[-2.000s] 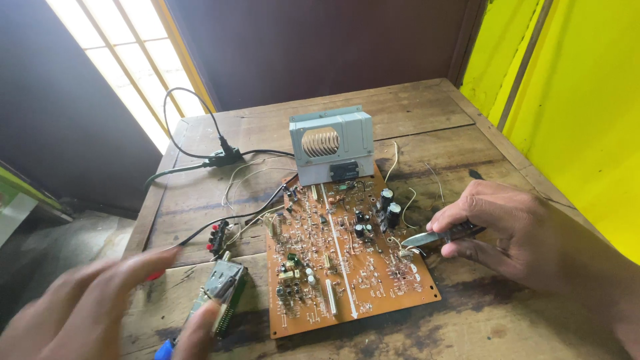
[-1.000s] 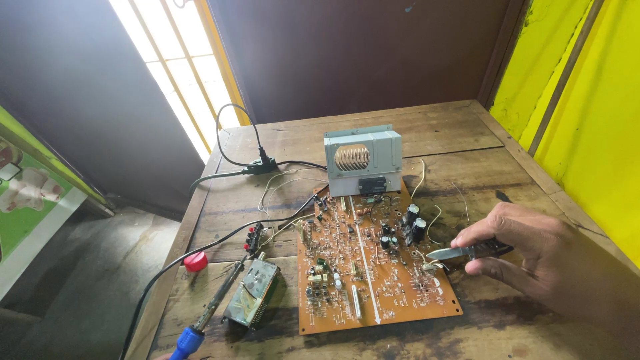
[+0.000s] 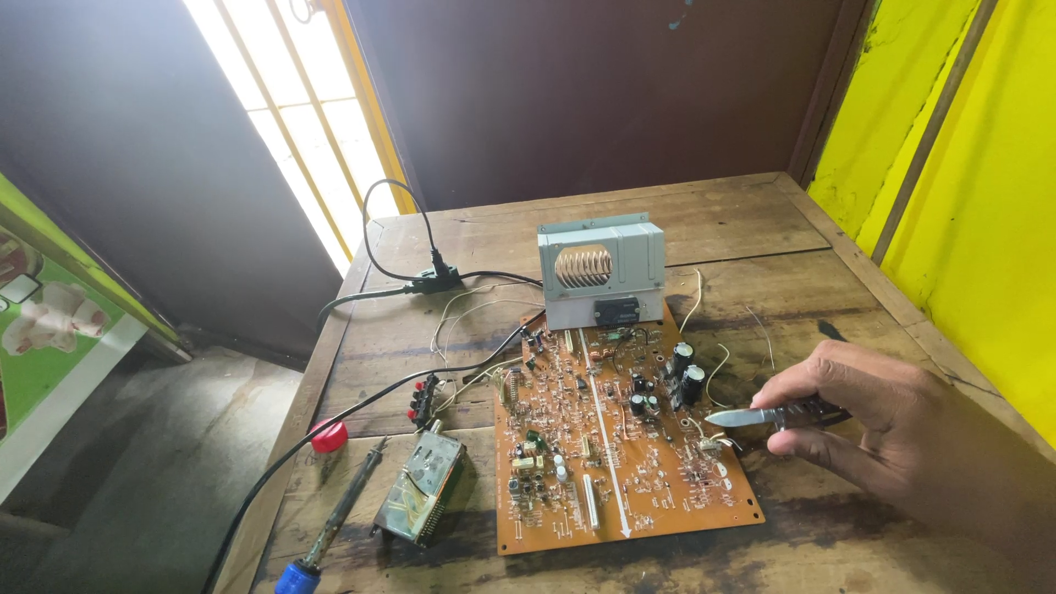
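Observation:
My right hand holds a small knife with a dark handle, its short blade pointing left over the right edge of an orange-brown circuit board. Capacitors, wires and many small parts stand on the board. Behind it rises a grey metal housing with a coil visible in its opening. Left of the board lies a metal-cased module with pins. A soldering iron with a blue handle lies farther left. My left hand is out of view.
A red cap and a red-and-black terminal strip lie at the left of the wooden table. A black cable crosses there, and a plug sits in a dark socket behind. Loose pale wires lie right of the board.
My left hand, seen over the table's left side two seconds ago, has left the view. My right hand still holds the knife by the board's right edge. The view has shifted.

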